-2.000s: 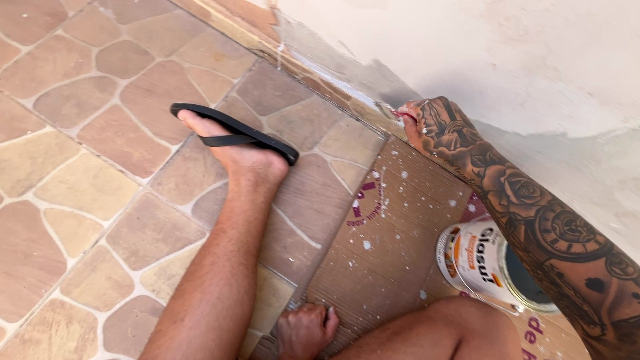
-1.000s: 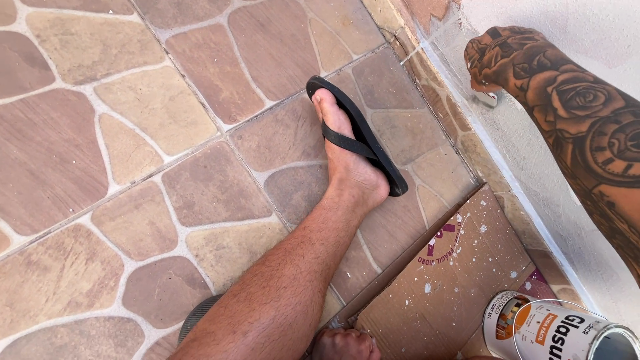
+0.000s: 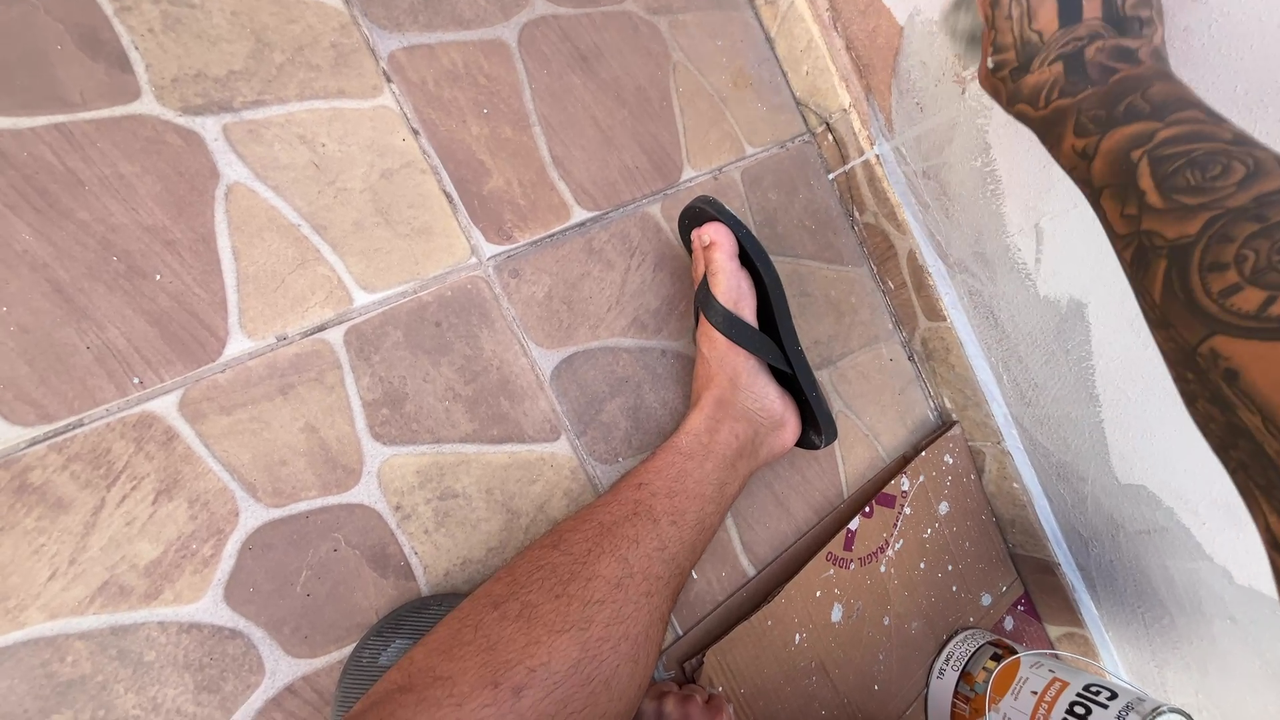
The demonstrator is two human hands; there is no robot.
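Observation:
My left hand (image 3: 685, 702) shows only as curled fingers at the bottom edge, close to the corner of a paint-spattered cardboard sheet (image 3: 845, 600); whether it grips anything is hidden. My tattooed right forearm (image 3: 1180, 170) reaches up along the wall at the right, its hand cut off by the top edge. Painted wall (image 3: 1100, 350) with a grey, rough lower band lies beside it. A white strip (image 3: 990, 400) runs between this band and the stone-patterned skirting (image 3: 945, 355). At the lower right, a paint can (image 3: 1060, 690) bearing writing stands over the cardboard.
My foot in a black flip-flop (image 3: 800, 375) rests on stone-patterned floor tiles (image 3: 455, 360) near the wall. Part of another grey ribbed sole (image 3: 385, 640) shows beneath my leg. The cardboard meets the skirting at the right.
My right hand, seen at the foot of the wall two seconds ago and higher on the wall one second ago, has left the view at the top. The view has shifted.

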